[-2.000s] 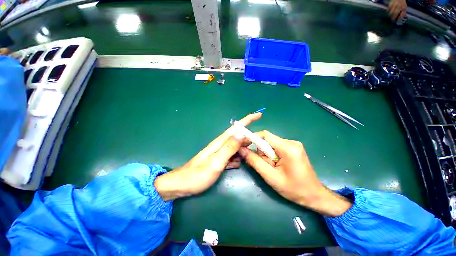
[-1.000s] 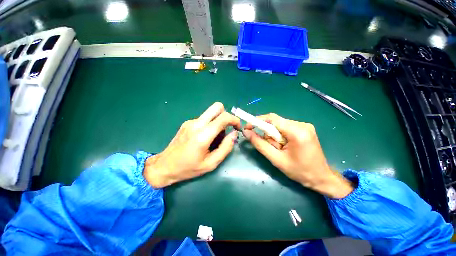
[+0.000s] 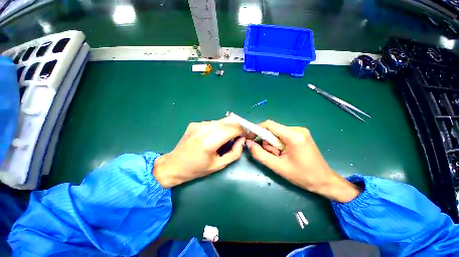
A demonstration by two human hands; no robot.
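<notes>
My right hand (image 3: 289, 153) is closed around a thick off-white stick (image 3: 251, 129), which slants up and left across the front of both hands. My left hand (image 3: 206, 148) meets it fingertip to fingertip over the middle of the green mat. The left fingers are curled, and what lies between the fingertips is too small and hidden to tell. Tweezers (image 3: 339, 102) lie partly open at the right behind the hands. A tiny blue sliver (image 3: 259, 103) lies on the mat beyond the fingers.
A blue bin (image 3: 279, 50) stands at the rail near a metal post (image 3: 206, 30). White blister trays (image 3: 37, 110) are stacked left. A black tray (image 3: 428, 110) and shiny round units (image 3: 363, 66) are at right. White strips (image 3: 301, 219) and a white pad (image 3: 211, 233) lie near the front edge.
My left hand was flat with the index finger extended, then curled; now its fingers are back against the stick and right fingertips. The right hand keeps the stick. The camera view has shifted slightly.
</notes>
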